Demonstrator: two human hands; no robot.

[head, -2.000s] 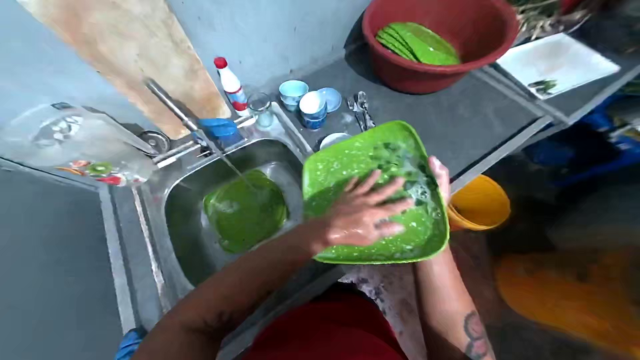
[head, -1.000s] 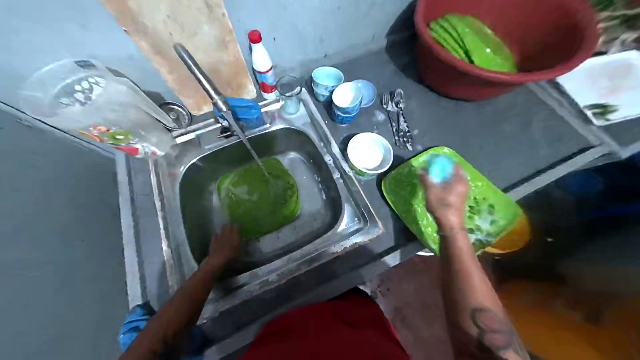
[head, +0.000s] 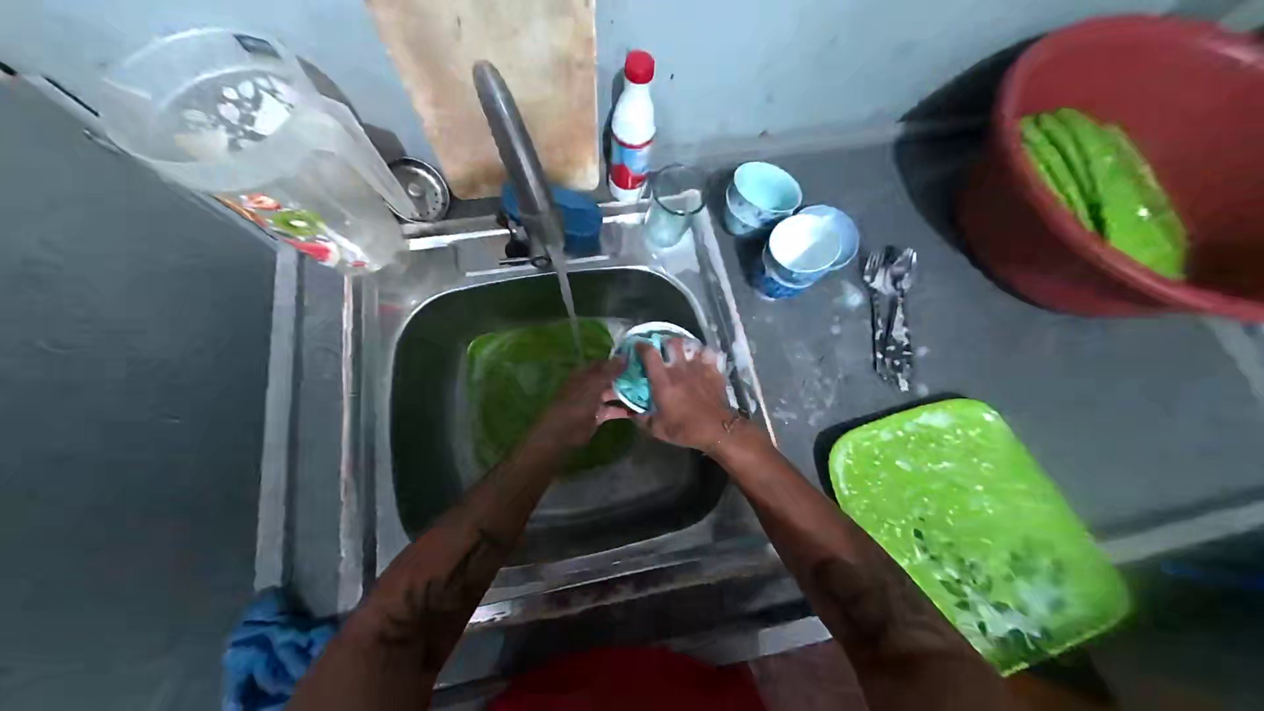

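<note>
Above the right side of the sink, my left hand (head: 583, 400) grips a small white bowl (head: 660, 328) from its left. My right hand (head: 686, 395) presses a teal sponge or cloth (head: 634, 375) into that bowl. Water runs from the metal faucet (head: 518, 148) into the steel sink (head: 553, 563), where a green plastic tray or plate (head: 523, 395) lies. A soapy green tray (head: 968, 513) rests on the counter to the right, its lower part over the front edge.
Behind the sink stand a clear plastic pitcher (head: 237, 148), a white bottle with red cap (head: 633, 128) and a drinking glass (head: 673, 207). Farther right are stacked bowls (head: 805, 247), forks and spoons (head: 894, 316), and a red basin (head: 1047, 237) holding green plates (head: 1106, 188).
The white bowl stood on the counter one second ago and is now in my hands over the sink. My right hand has moved left from the green tray, bringing the teal sponge or cloth.
</note>
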